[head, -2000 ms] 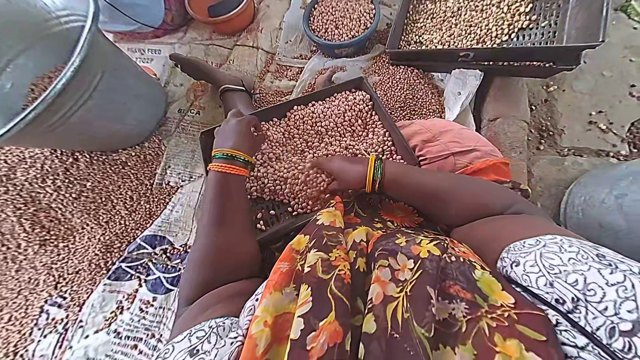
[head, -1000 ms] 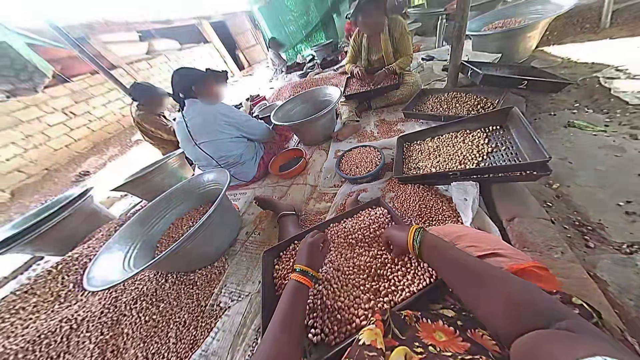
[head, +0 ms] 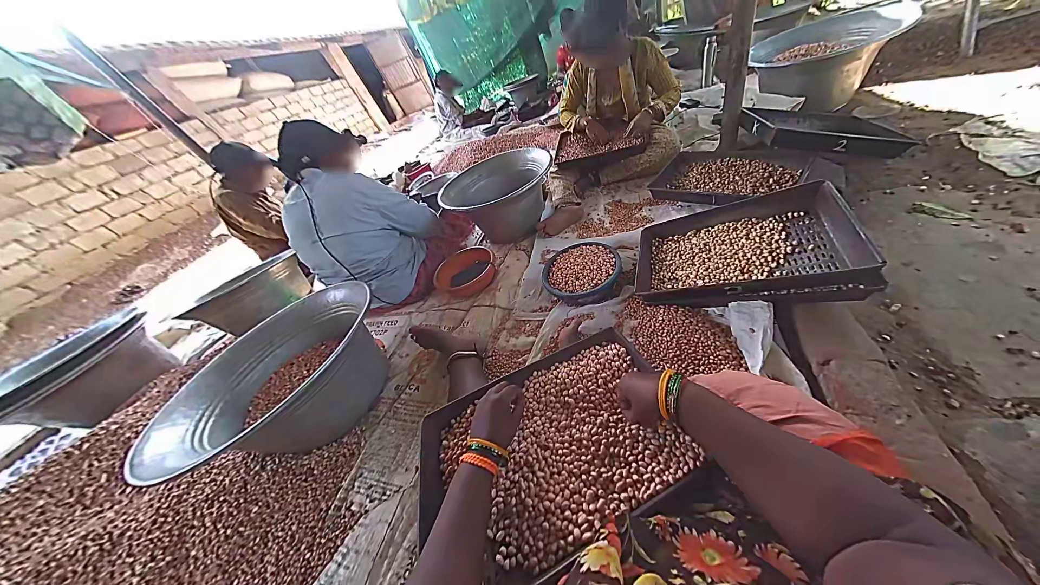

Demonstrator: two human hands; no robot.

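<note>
A dark plastic tray (head: 431, 455) full of pinkish-brown nuts or seeds (head: 569, 455) rests on my lap. My left hand (head: 497, 413), with green and orange bangles at the wrist, is over the tray's left part, its fingers curled at the nuts. Over the tray's upper right part is my right hand (head: 640, 398), also with bangles, its fingers bent down among the nuts. Whether either hand grips any nuts is hidden by the fingers.
Nuts are heaped (head: 187, 520) on sheets at the left, under a tilted metal tub (head: 341, 390). Ahead are an orange basin (head: 464, 272), a blue basin of nuts (head: 582, 294) and another metal tub (head: 500, 195). Slotted trays (head: 853, 244) stand at the right. Several people sit ahead.
The view has tilted up from my lap to the yard ahead. Compared with two seconds ago, my right hand has moved from the tray's near part to its upper right.
</note>
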